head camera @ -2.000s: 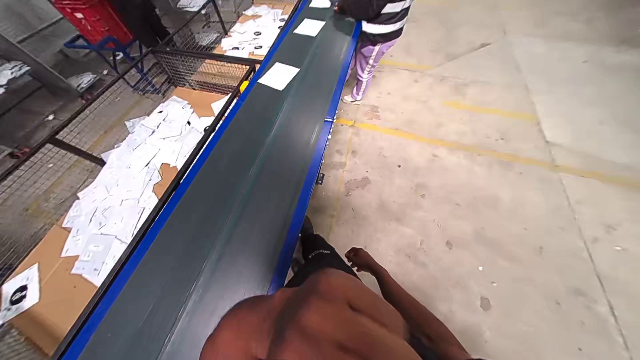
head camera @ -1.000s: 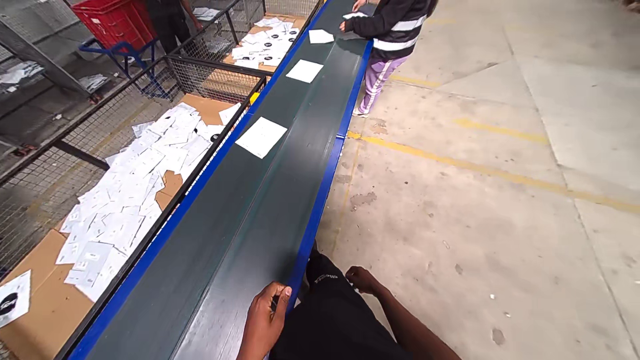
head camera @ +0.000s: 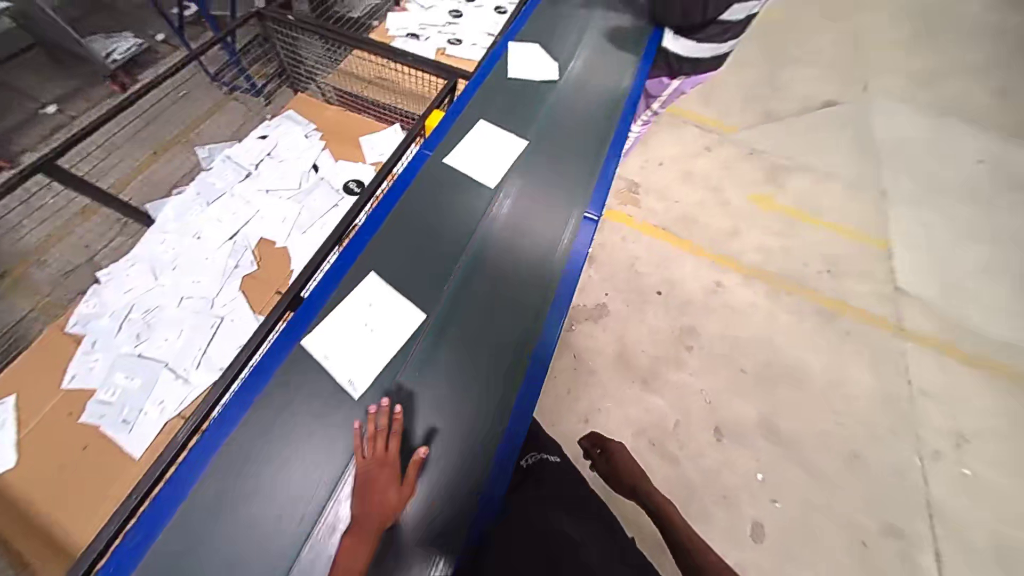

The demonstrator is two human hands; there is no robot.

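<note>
My left hand (head camera: 382,472) is spread over the dark conveyor belt (head camera: 480,352), palm down and holding nothing; whether it touches the belt I cannot tell. Just beyond its fingertips lies a white flat packet (head camera: 365,334). A second white packet (head camera: 486,154) is farther up the belt, and a third (head camera: 532,62) lies beyond that near the top. My right hand (head camera: 612,464) hangs beside the belt over the floor, its fingers curled; nothing shows in it.
Left of the belt's blue edge (head camera: 384,212) stands a wire mesh cage (head camera: 360,68) lined with cardboard, holding a heap of white packets (head camera: 208,264). A person (head camera: 692,48) in a dark striped top stands at the belt's far right. Yellow lines mark the concrete floor (head camera: 768,416).
The white packets have moved down the belt towards me. My left hand has reached forward from the belt's near right edge, its fingers now spread.
</note>
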